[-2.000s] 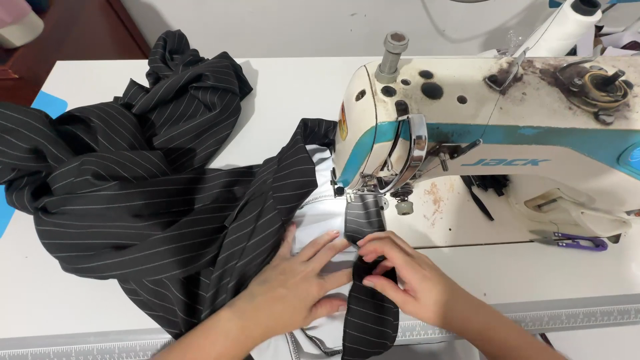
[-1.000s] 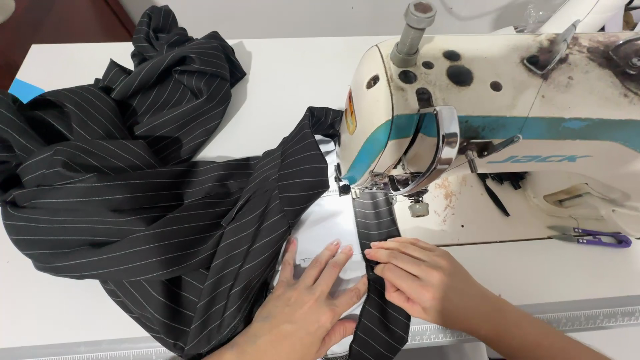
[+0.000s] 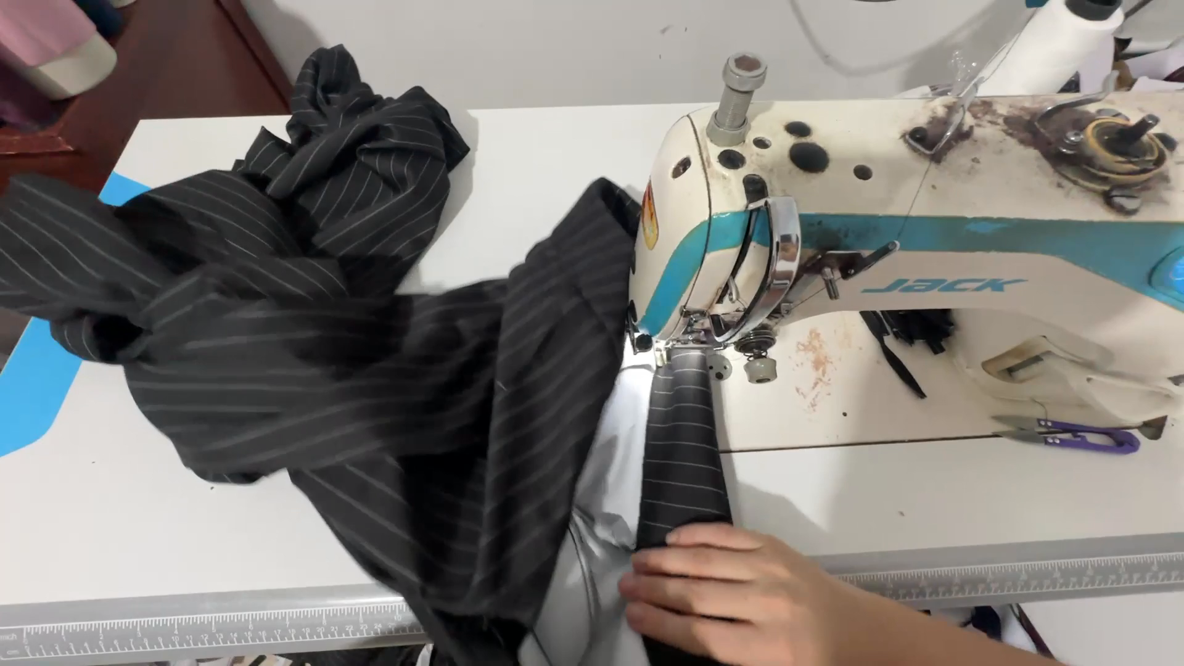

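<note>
Black pinstriped fabric (image 3: 370,370) lies bunched over the table left of a Jack sewing machine (image 3: 832,166). From under the machine's presser foot (image 3: 686,347) a narrow pinstriped strip (image 3: 684,444) runs toward the table's front edge, with white lining fabric (image 3: 615,481) beside it. My right hand (image 3: 721,587) grips the strip near the front edge, its fingers curled over the cloth. My left hand is out of the frame. The needle's tip cannot be made out.
Purple-handled thread snips (image 3: 1078,435) and dark tweezers (image 3: 893,356) lie right of the needle area. A cone of white thread (image 3: 1054,46) stands behind the machine. A ruler strip (image 3: 231,631) runs along the front edge. Bottles (image 3: 60,46) stand at the upper left.
My left hand, earlier flat on the white lining, has left the view. My right hand has moved down the strip toward the table's front edge.
</note>
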